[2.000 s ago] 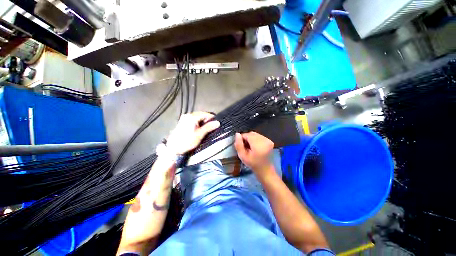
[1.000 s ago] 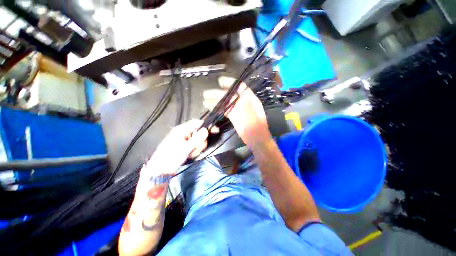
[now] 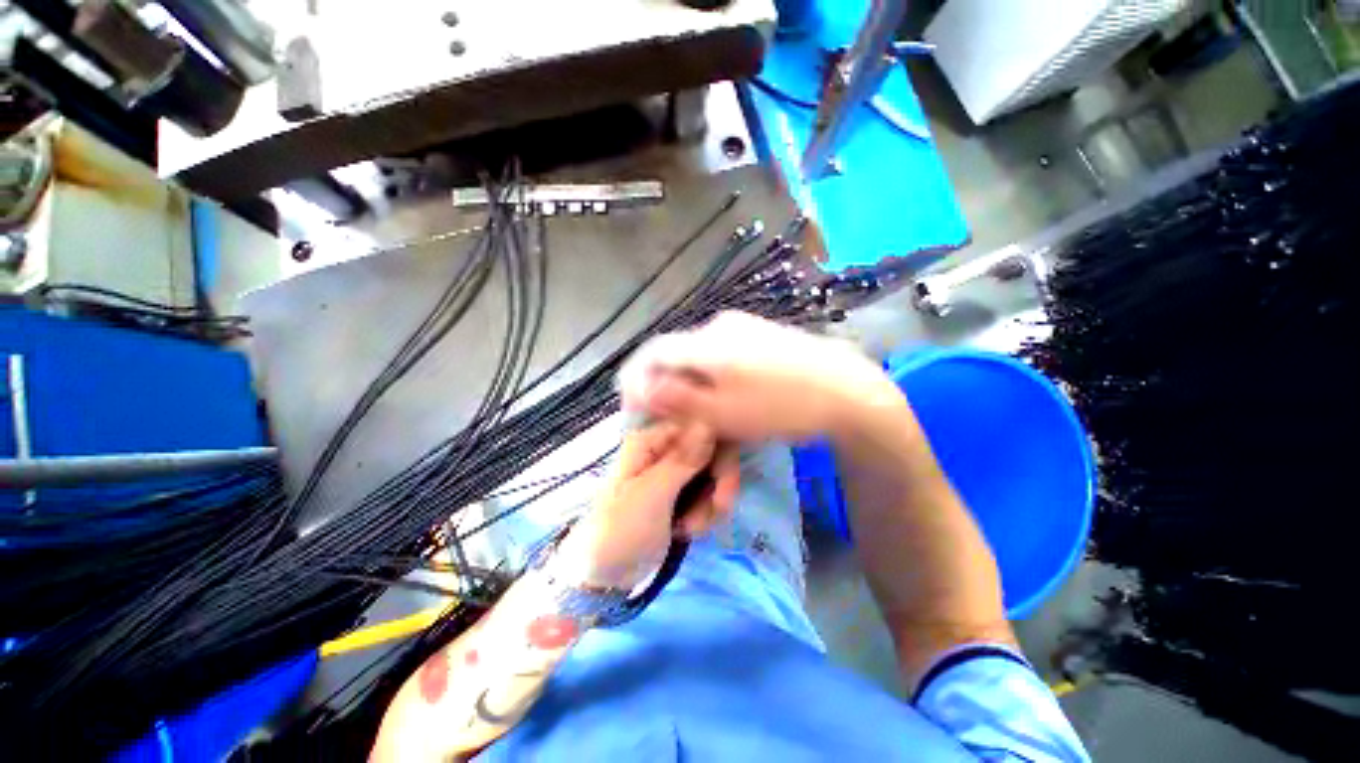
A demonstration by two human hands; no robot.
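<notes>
A bundle of black cables (image 3: 559, 400) lies diagonally across the grey machine table (image 3: 321, 350), with its small connector ends (image 3: 783, 268) fanned at the right. The silver loading bar (image 3: 634, 194) lies at the back of the table; several cables run from it toward the lower left. My left hand (image 3: 664, 492) is curled above my lap around something dark, which looks like black cables. My right hand (image 3: 746, 383) is blurred and lies over the left hand's fingertips; its palm and grip are hidden.
The press head (image 3: 492, 112) spans the back of the table. A blue side tray (image 3: 880, 194) is at the upper right, a blue bucket (image 3: 1029, 477) by my right side. A dense black cable bundle (image 3: 1223, 388) hangs at far right. A grey rail (image 3: 134, 465) is at left.
Both hands have come together over my lap, nearer my body. The cables earlier raised between them no longer stick up. A few cable ends now lie apart from the bundle on the table.
</notes>
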